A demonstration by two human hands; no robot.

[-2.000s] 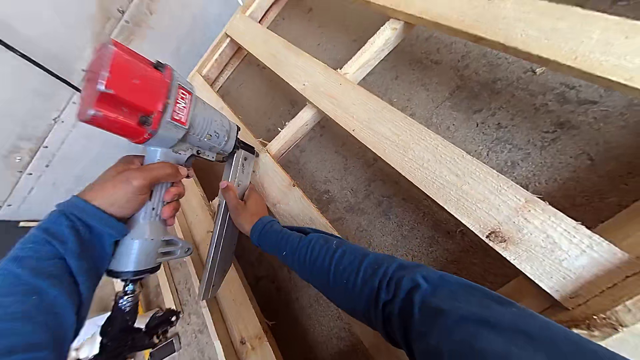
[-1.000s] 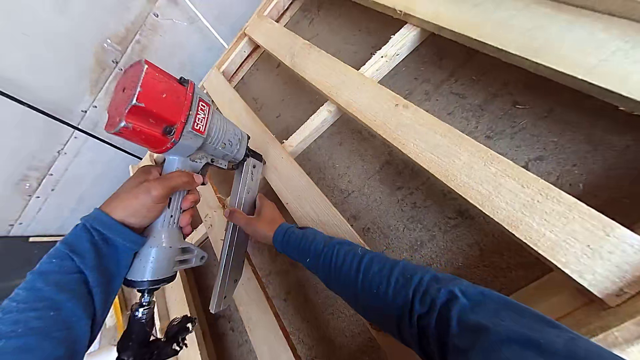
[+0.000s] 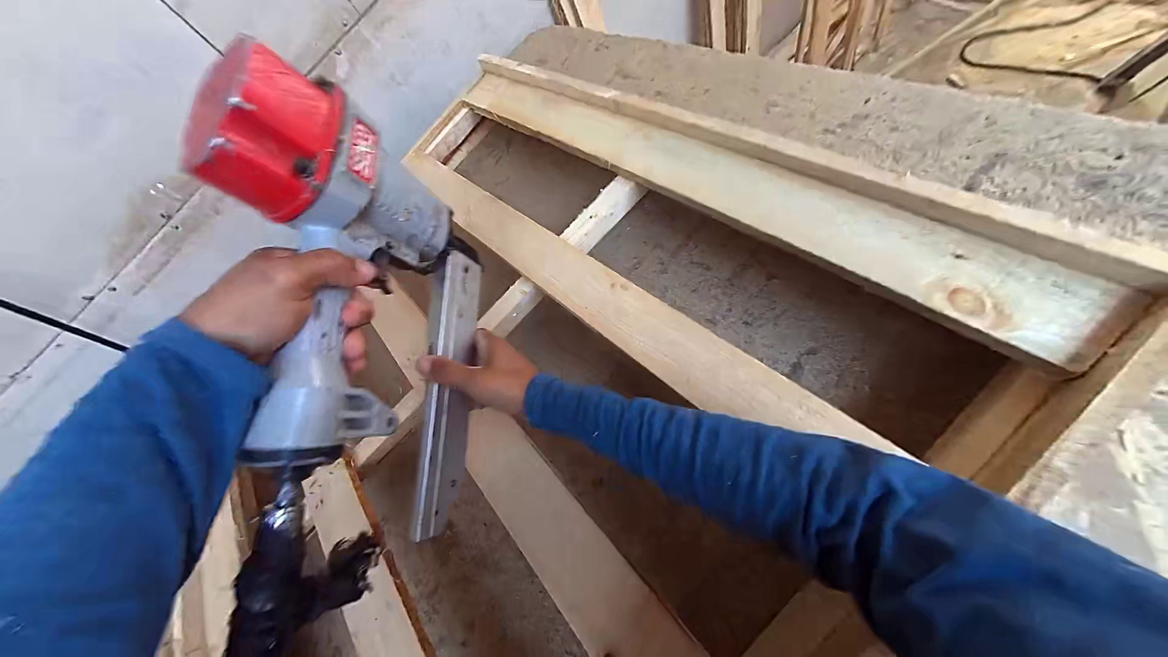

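Observation:
My left hand point(image 3: 287, 306) grips the handle of a red and grey Senco pneumatic nailer point(image 3: 274, 137), held up at the left of the view. The nailer's head points down and right, its nose above the wooden slats. My right hand point(image 3: 484, 370) is closed around the nailer's metal magazine point(image 3: 447, 401), thumb on its near side. Beyond the nailer lies a pallet-like wooden frame, with a long slat point(image 3: 639, 301) crossing a rough batten point(image 3: 602, 214). Another slat point(image 3: 566, 547) runs below my right hand. Whether the nose touches wood cannot be told.
A wide board point(image 3: 821, 219) with a raised edge lies along the frame's far side, beside a rough concrete ledge point(image 3: 821, 100). Pale panels point(image 3: 91, 137) stand at the left. A hose fitting wrapped in black point(image 3: 274, 566) hangs below the nailer. Cut wood is stacked at the top.
The view has shifted strongly toward the frame's far side, bringing the concrete ledge into sight. Both hands keep their hold on the nailer.

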